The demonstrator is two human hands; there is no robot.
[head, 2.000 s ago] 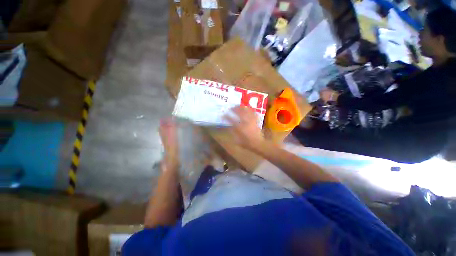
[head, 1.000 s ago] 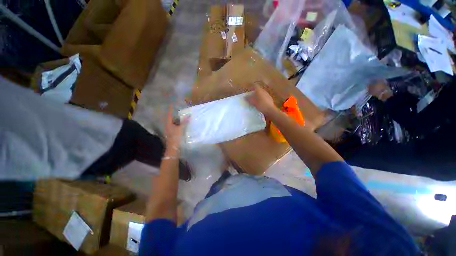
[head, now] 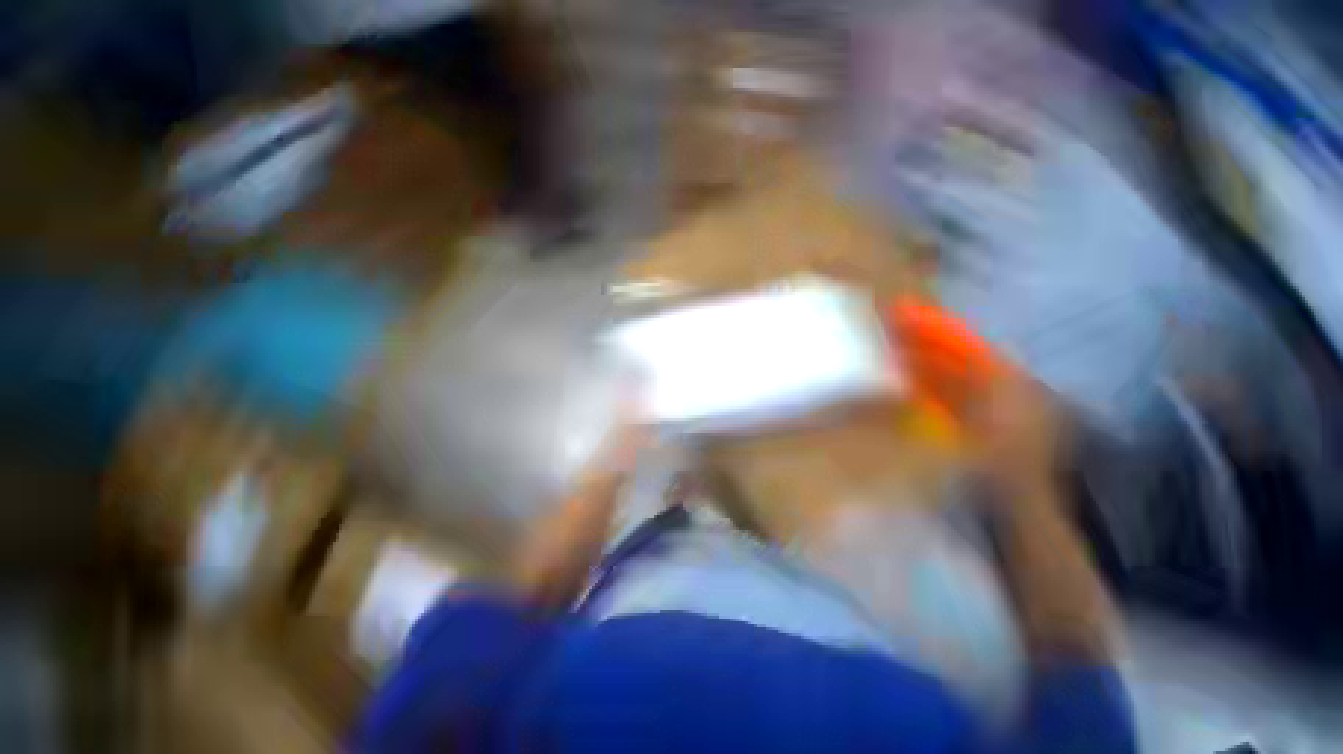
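Observation:
The view is strongly blurred. The white mailing bag (head: 759, 358) lies as a flat packet, plain side up, on the brown carton (head: 825, 479). My left hand (head: 626, 420) is at the packet's left end; its fingers are too blurred to tell whether they grip it. The orange tape dispenser (head: 947, 361) is at the right of the packet. My right hand (head: 1016, 420) is at the dispenser's right side; the blur hides whether the fingers are closed on it.
Open brown cartons with a white printed bag (head: 262, 159) are at the upper left. Cartons with white labels (head: 228, 542) stand at the lower left. A pale plastic sheet (head: 1083, 265) and dark items lie at the right. A small labelled carton (head: 773, 111) is beyond the work carton.
The packet was turned from its red-printed side to its plain side. My right hand has left the packet and moved right to the tape dispenser. The grey-clad person at the left is gone from view.

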